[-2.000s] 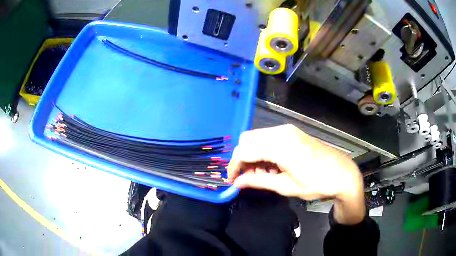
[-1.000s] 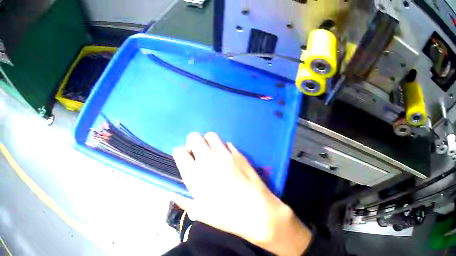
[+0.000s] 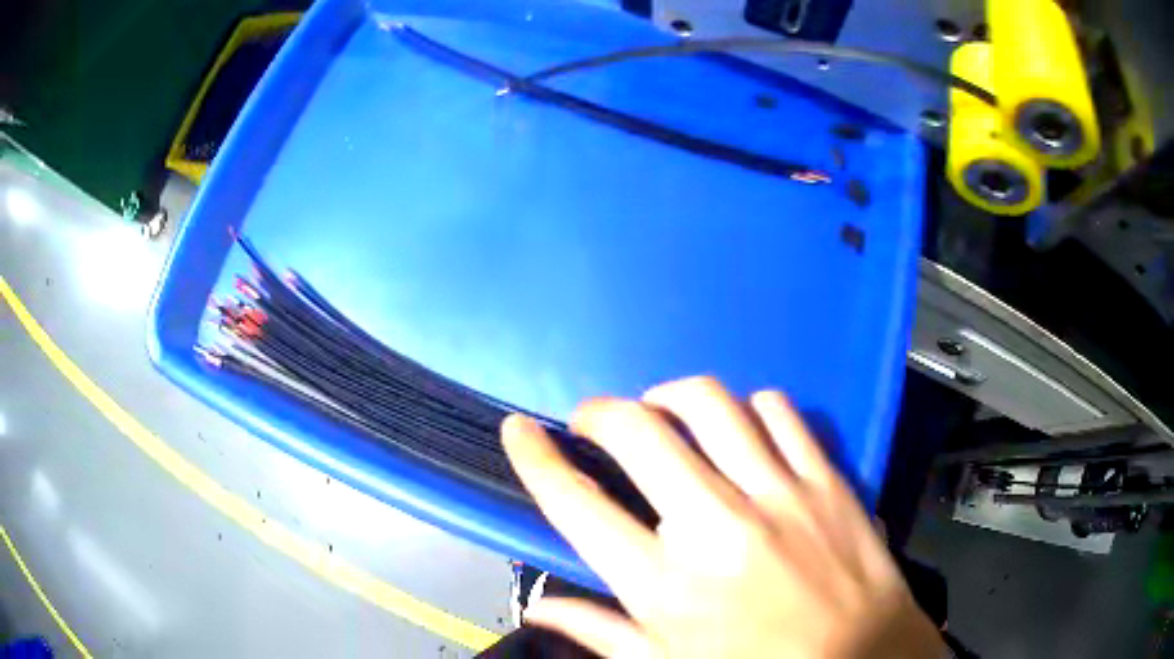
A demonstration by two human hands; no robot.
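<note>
A blue tray [image 3: 895,373] holds a bundle of thin black cable pieces [image 3: 386,386] along its near side. Their reddish ends show at the left; their right ends are hidden under my right hand [image 3: 734,541]. My right hand lies palm down over the bundle with its fingers apart. Its thumb is at the tray's near rim. A few cable pieces [image 3: 618,119] lie along the tray's far side, reddish ends at the right. A dark cable [image 3: 721,46] runs from the yellow rollers [image 3: 1045,110] over the tray. My left hand is not in view.
The machine's grey panel [image 3: 882,32] stands behind the tray's far right. Pale drawers [image 3: 1017,367] are at the right, with a metal fixture [image 3: 1056,496] below. A yellow bin [image 3: 206,97] is behind the tray's left. A few dark bits lie near the tray's right wall.
My right hand has moved from the bundle's right ends onto the bundle, and its fingers have spread. A cable now extends from the yellow rollers over the tray. The view has shifted closer.
</note>
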